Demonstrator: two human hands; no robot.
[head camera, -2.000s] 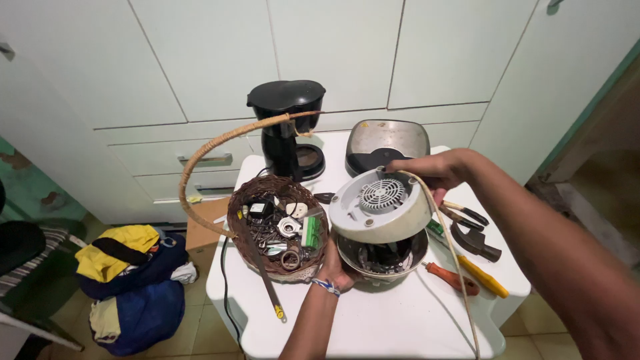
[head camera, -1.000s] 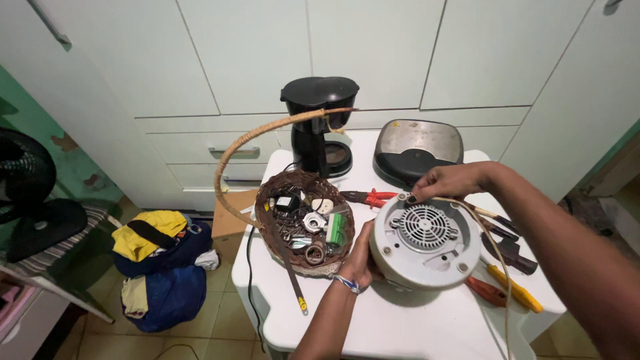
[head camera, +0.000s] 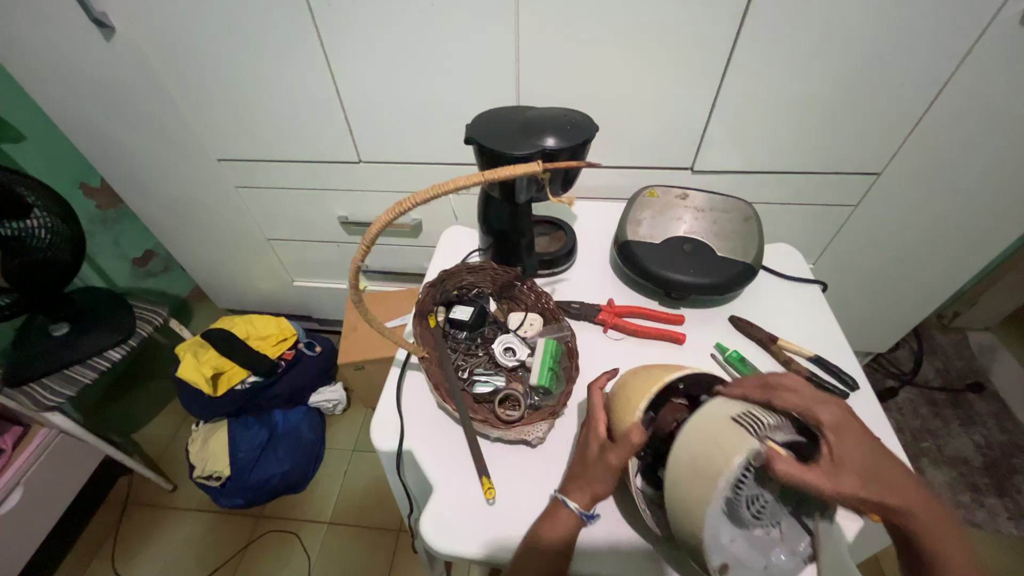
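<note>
A round cream-coloured appliance is split in two parts at the table's lower right. My left hand (head camera: 604, 448), with a bracelet at the wrist, grips the rim of the cream shell (head camera: 640, 392); dark parts show inside it. The vented base (head camera: 720, 480) is tilted away from the shell, and my right hand (head camera: 816, 440) holds its upper edge, slightly blurred. Left of my hands sits a wicker basket (head camera: 424, 376) of small hardware, with a green-and-white item in a clear bag and a roll of tape. Red-handled pliers (head camera: 640, 320) lie beyond the shell.
A black coffee maker (head camera: 528, 136) and an electric grill (head camera: 688, 232) stand at the back of the white table (head camera: 464, 520). Right of the shell lie pliers (head camera: 792, 352) and a green tool (head camera: 734, 358). A strip with a yellow end (head camera: 472, 440) overhangs the basket. Clothes (head camera: 256, 448) lie on the floor.
The vented base and the shell, together one second ago, now stand apart with the inside showing. Both hands have moved nearer the table's front. The view has shifted.
</note>
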